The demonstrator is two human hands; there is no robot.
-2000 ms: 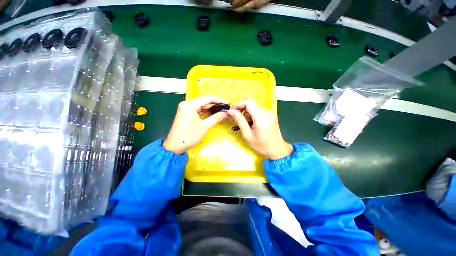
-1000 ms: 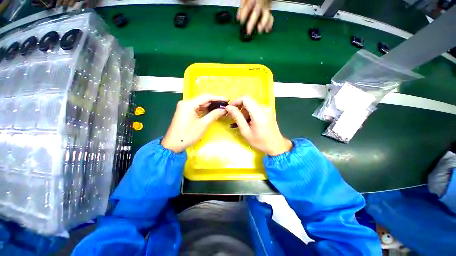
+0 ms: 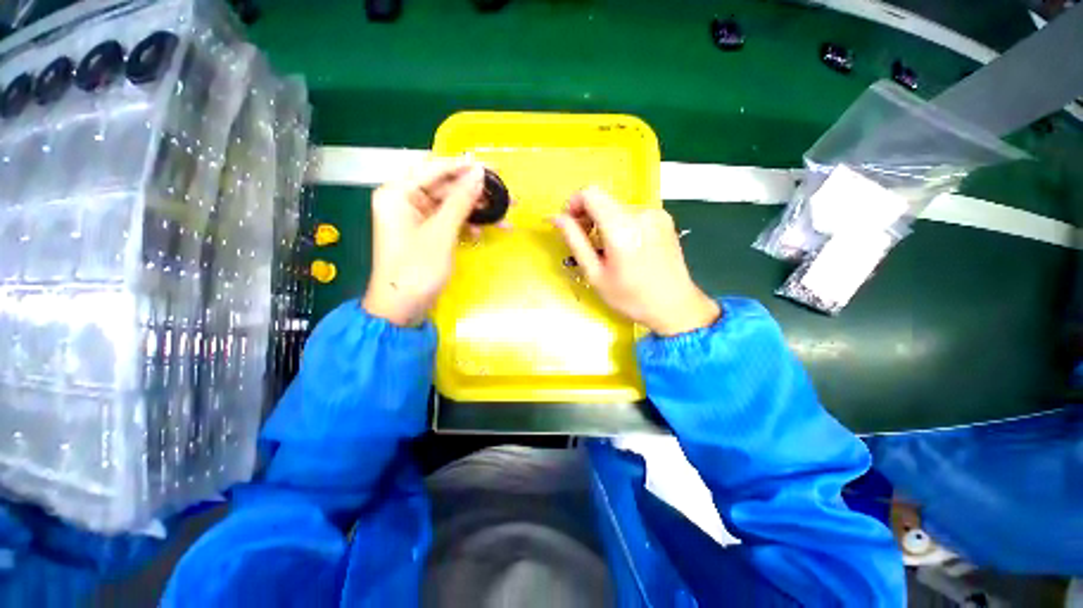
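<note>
My left hand holds a round black part by its edge over the upper left of the yellow tray. The part is tilted and its middle is partly covered by my fingers. My right hand is over the right side of the tray, thumb and index finger close together. A small dark thing shows under its fingers; whether it is held or lies in the tray I cannot tell. The hands are apart.
A tall stack of clear blister trays stands at left, with black rings along its top. Two small yellow pieces lie beside it. A zip-lock bag with white packets lies at right. Black parts sit on the green line.
My hands have moved apart. My left hand has lifted the black part away to the upper left and turned it. The other person's hand at the line is gone from view. The view has shifted slightly.
</note>
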